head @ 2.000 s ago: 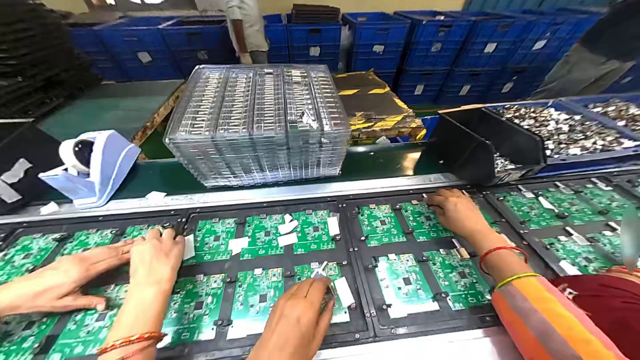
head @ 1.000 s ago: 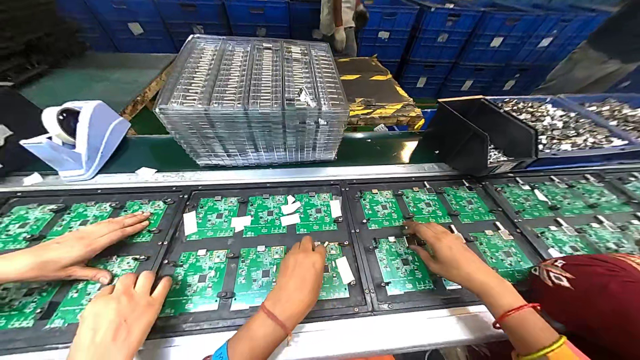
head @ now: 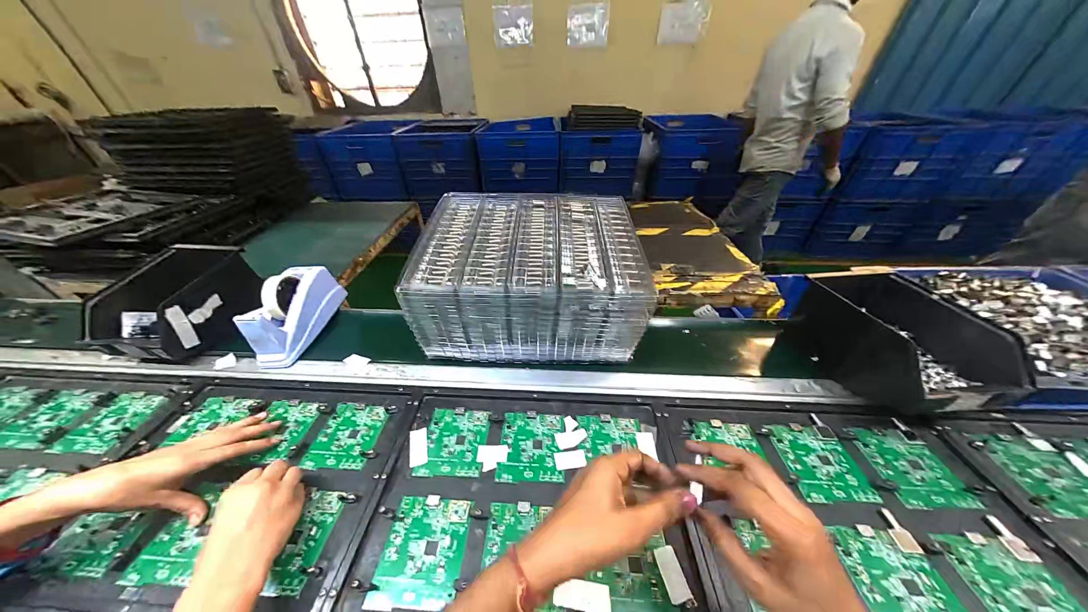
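Note:
My left hand (head: 599, 514), with a red thread at the wrist, is over the middle black tray (head: 501, 489) of green circuit boards. Its thumb and fingertips pinch a small white piece (head: 697, 490). From the right, my right hand (head: 769, 531) reaches to the same piece, fingers bent and partly spread; blur hides whether they grip it. Below them is the seam between two trays. White paper-like pieces (head: 570, 460) lie on the boards at the middle. Small metal parts with thin stems (head: 903, 537) sit on boards at the right.
A co-worker's hands (head: 255, 523) rest over the left tray. Behind the trays stand a tape dispenser (head: 293, 314), stacked clear plastic trays (head: 527, 280), and black bins (head: 918, 348) with small parts. A person (head: 799, 102) walks by stacked blue crates (head: 518, 161).
My hands were apart over separate boards; now their fingertips meet near the tray seam, with the small white piece between them. The view has tilted up, showing the wall and window.

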